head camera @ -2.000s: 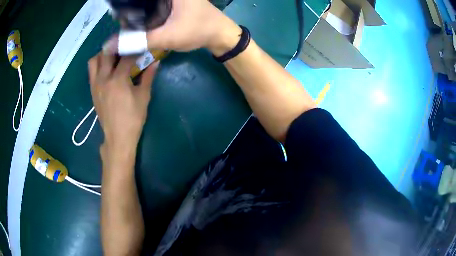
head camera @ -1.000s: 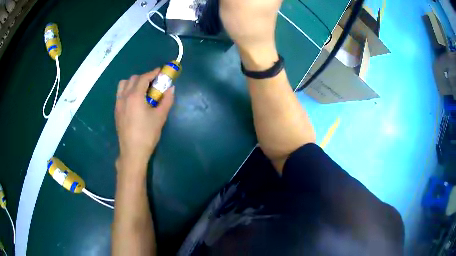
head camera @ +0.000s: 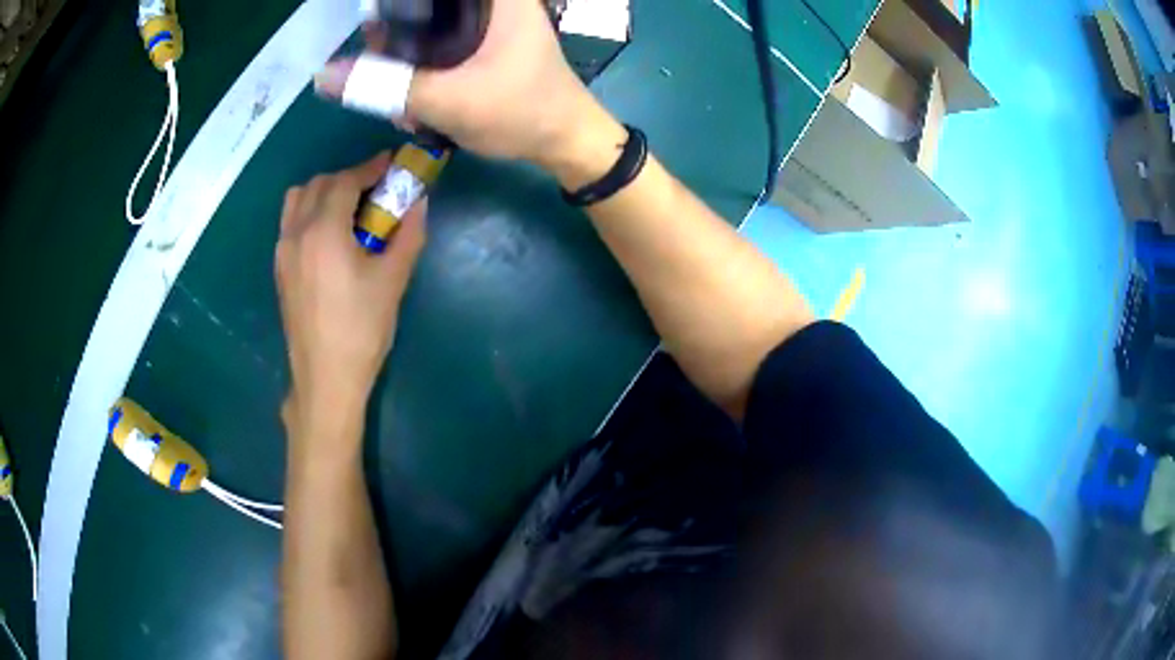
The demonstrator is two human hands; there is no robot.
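Observation:
My left hand (head camera: 338,264) holds a yellow corded unit (head camera: 397,194) with blue bands and a white label between thumb and fingers, over the green surface. My right hand (head camera: 496,97), with white wrap on a finger, grips the black electric screwdriver (head camera: 432,26) at the top edge. The screwdriver's lower part is over the upper end of the unit. Its tip and any screw are hidden by my right hand, so contact cannot be told.
Other yellow units lie at left on the green surface (head camera: 157,445) and beyond the curved rail (head camera: 161,36). A white-grey box (head camera: 595,18) is at the top. The thick black cable (head camera: 763,97) hangs beside an open cardboard box (head camera: 850,168) at right.
My right hand has moved left and down from the box at the top, bringing the screwdriver over the unit. My left hand still holds the unit, slightly shifted in view.

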